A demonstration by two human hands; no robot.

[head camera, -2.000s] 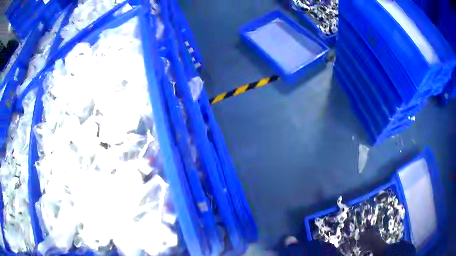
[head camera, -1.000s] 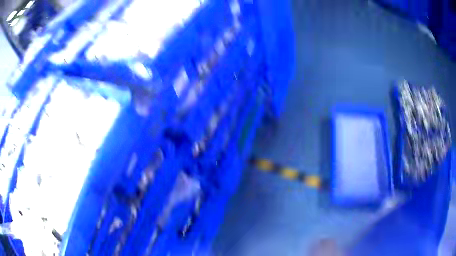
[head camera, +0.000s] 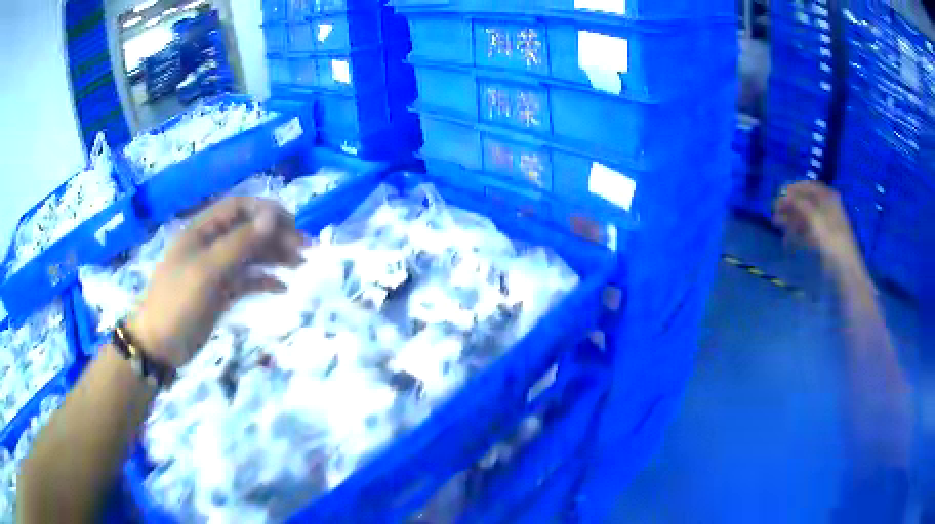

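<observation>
My left hand (head camera: 210, 268), bare with a dark bracelet at the wrist, is over the left part of a blue tray (head camera: 451, 440). Its fingers are bent and slightly blurred, and no held thing shows in it. The tray is heaped with bagged parts (head camera: 338, 379) in shiny clear film, with small dark spots showing through. My right hand (head camera: 815, 213), bare and blurred, is raised at the right, away from the tray and above the floor. Its fingers look curled; whether it holds anything cannot be told.
A tall stack of blue trays (head camera: 523, 107) with white labels stands behind the tray. More filled trays (head camera: 195, 143) lie at the left. Other blue stacks (head camera: 882, 133) stand at the far right. Blue-grey floor (head camera: 707, 409) with a yellow-black stripe (head camera: 759, 274) lies between.
The view has swung up and left, from the floor trays to the tray stacks. Both hands and forearms have come into view; one blurred bit of skin showed at the bottom before.
</observation>
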